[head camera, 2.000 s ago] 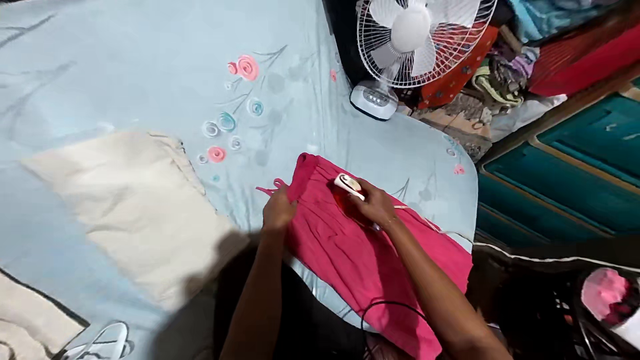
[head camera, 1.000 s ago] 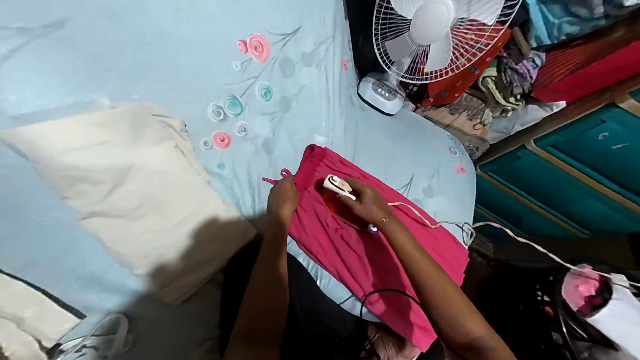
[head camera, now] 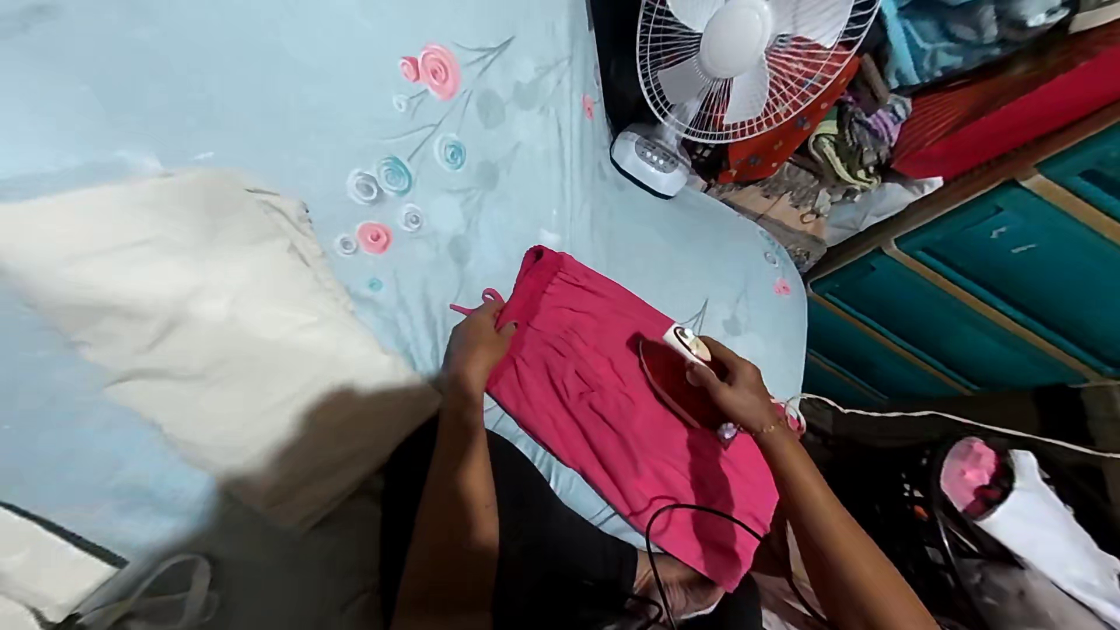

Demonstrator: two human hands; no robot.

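Note:
A pink garment with a gathered waistband and a drawstring (head camera: 604, 394) lies spread on the light blue floral bedsheet (head camera: 525, 114). At its waistband corner, beside the drawstring, my left hand (head camera: 479, 347) grips the cloth between thumb and fingers. My right hand (head camera: 738, 385) is closed around the white handle of a clothes iron (head camera: 669, 381). The iron has a red body and rests on the middle of the garment, its tip pointing toward the waistband. A pale cord trails from behind my right wrist.
Folded cream cloth (head camera: 201, 315) lies to the left. A white fan (head camera: 735, 52) stands at the bed's far edge, near piled clothes (head camera: 857, 140). Teal drawers (head camera: 989, 280) are at right, with a basket of clothes (head camera: 980, 490) below. A thin black cable (head camera: 700, 507) crosses the garment's lower end.
My right hand has moved the iron away from the waistband, toward the garment's middle. My left hand remains at the waistband corner.

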